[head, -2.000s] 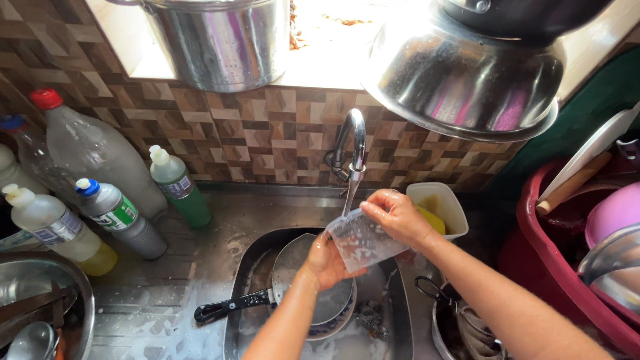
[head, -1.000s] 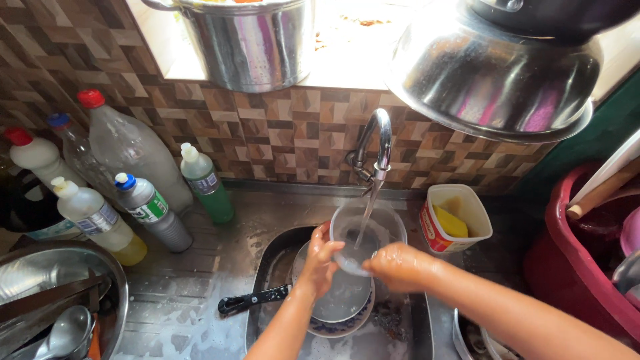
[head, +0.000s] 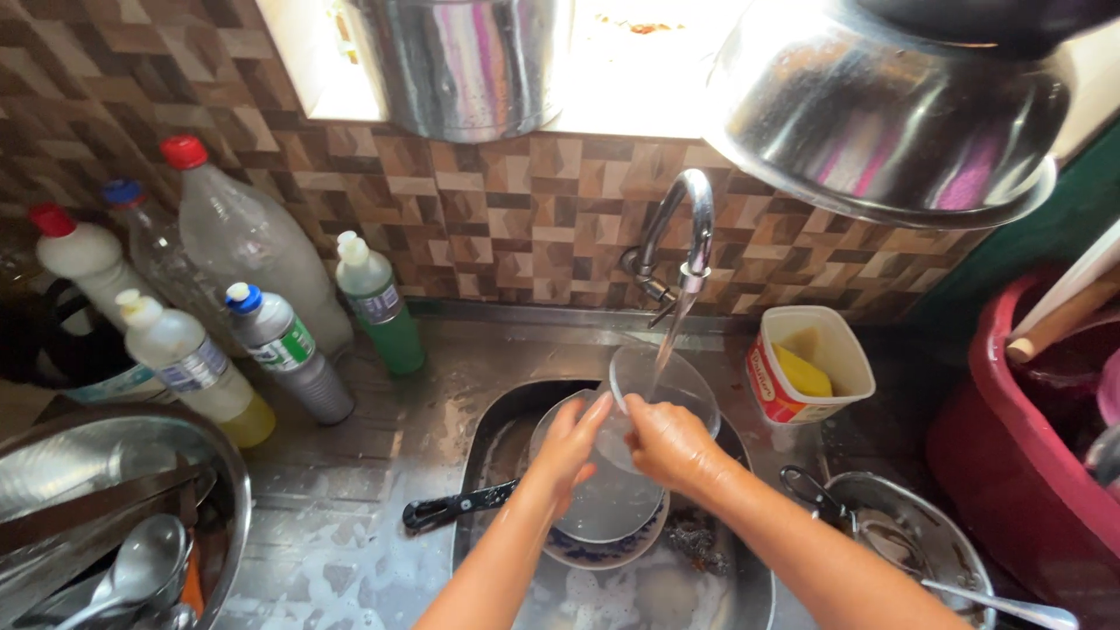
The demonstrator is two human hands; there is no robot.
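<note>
Water runs from the chrome faucet (head: 693,254) onto a clear plastic container (head: 678,385) above the sink basin (head: 468,472). My right hand (head: 672,442) grips the container's rim. Beside it, my left hand (head: 573,446) has its fingers apart near the container's left side; whether it touches is hard to tell. Beneath both hands, a pan of cloudy water (head: 604,512) with a black handle (head: 459,506) rests on a patterned plate (head: 612,556). A metal scouring pad (head: 697,542) lies to their right in the sink.
Bottles of liquid (head: 289,359) stand at left, behind a metal basin (head: 232,516) of utensils. A plastic tub (head: 818,350) with a yellow sponge (head: 801,372) sits right of the faucet. A small pot (head: 949,534) and red bucket (head: 1006,437) are farther right; a large metal bowl (head: 884,122) overhangs the back.
The clear container, earlier held up between both hands, is now tilted under the water in my right hand. My left hand's fingers have spread. The view has shifted.
</note>
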